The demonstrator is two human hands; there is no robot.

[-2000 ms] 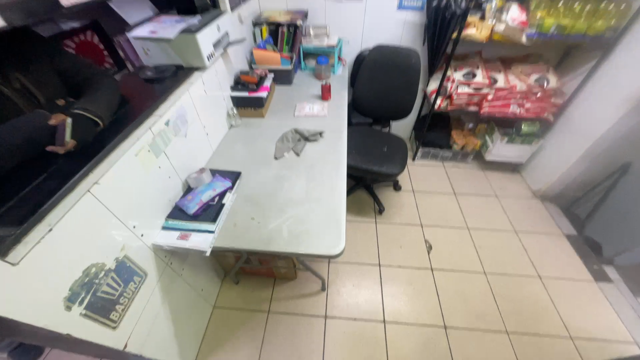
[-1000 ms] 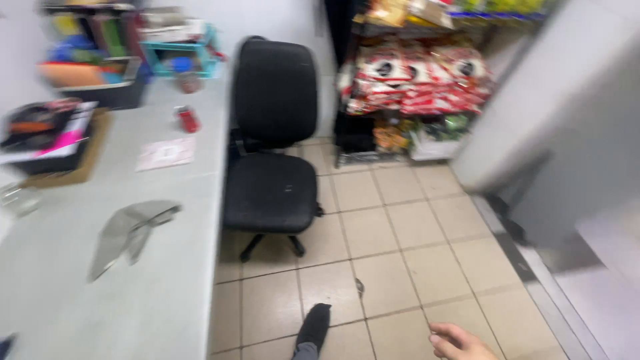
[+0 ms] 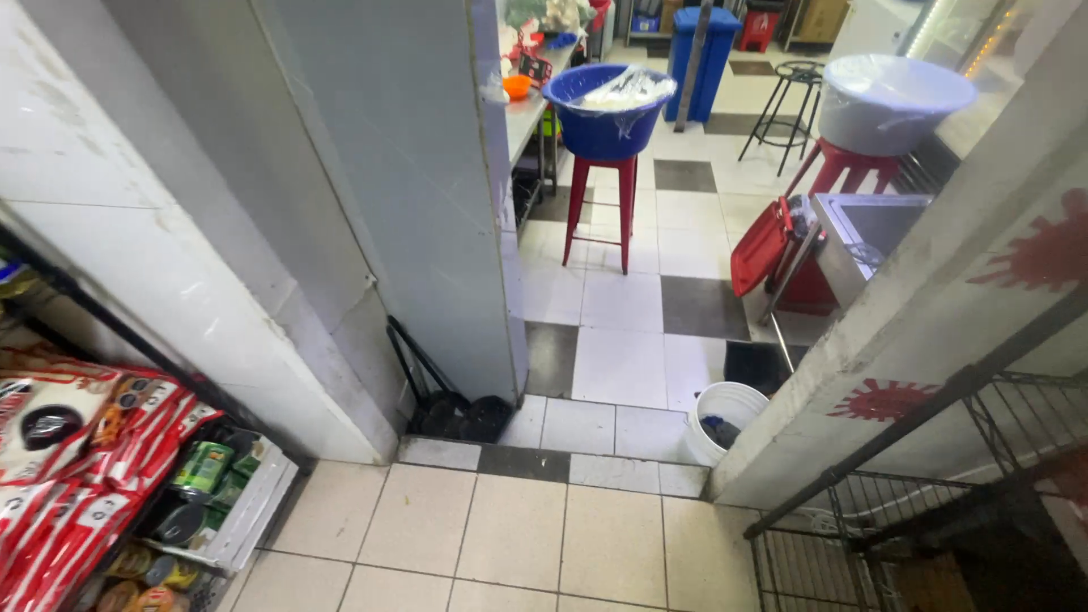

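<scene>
Neither of my hands shows in the head view at this moment. Ahead, through a doorway, a blue plastic tub (image 3: 608, 127) with clear plastic film over it stands on a red metal stool (image 3: 626, 204). A pale tub (image 3: 884, 110), also under film, sits on another red stool (image 3: 850, 167) to the right. Just inside the threshold, a white plastic bucket (image 3: 705, 438) holds something dark. Black long-handled dustpans (image 3: 463, 416) lean at the left side of the doorway.
A tiled step (image 3: 523, 461) crosses the doorway. Red and white packages (image 3: 64, 459) and a crate of cans (image 3: 246, 510) fill the left shelf. A wire rack (image 3: 892, 510) stands at right. Beyond are a red bin lid (image 3: 761, 246), a black stool (image 3: 797, 72) and a blue bin (image 3: 701, 59).
The view has swung right from the desk and black office chair to the doorway. The hand at the bottom right a second ago is out of view.
</scene>
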